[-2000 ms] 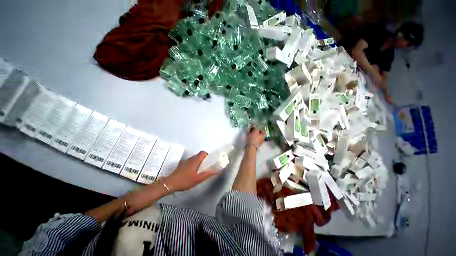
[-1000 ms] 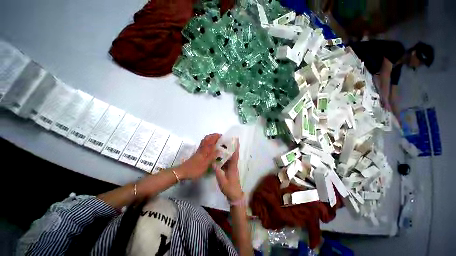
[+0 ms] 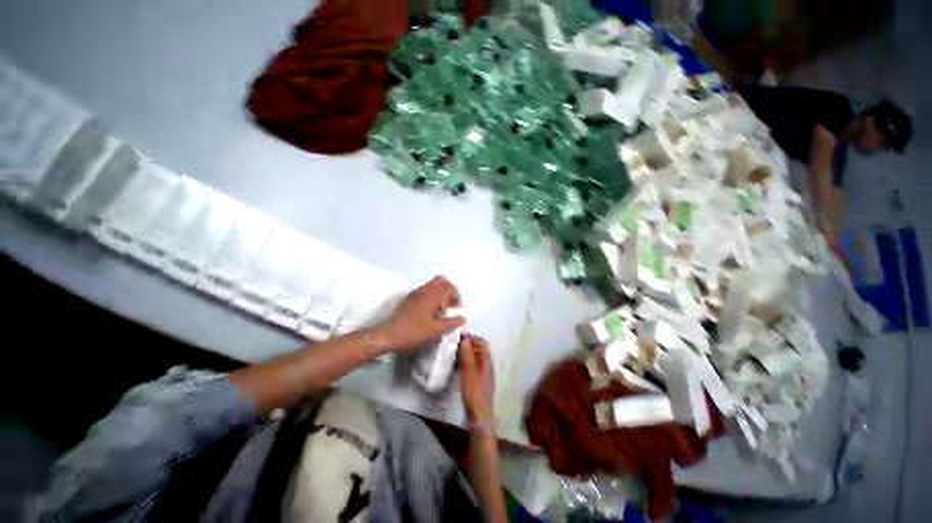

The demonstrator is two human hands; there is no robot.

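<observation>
My left hand (image 3: 424, 315) holds a white carton (image 3: 439, 366) near the front table edge, with its fingers over the carton's upper end. My right hand (image 3: 475, 373) is at the carton's right side, fingers bent close to it; blur hides whether it grips. A packed row of white cartons (image 3: 220, 235) with barcodes runs from the far left to my left hand. A heap of clear green bottles (image 3: 501, 123) with dark caps lies mid-table. A loose pile of white cartons (image 3: 715, 245), some with green panels, lies to its right.
A rust-brown cloth (image 3: 327, 82) lies left of the bottles. Another rust cloth (image 3: 577, 424) lies at the near right edge, with a carton on it and a clear plastic bag (image 3: 583, 495) below. A person (image 3: 828, 143) leans in across the table at right.
Two seconds ago my right hand was at the bottle heap; it then came to the carton in my left hand. Since one second ago, the carton has tilted lower between my hands.
</observation>
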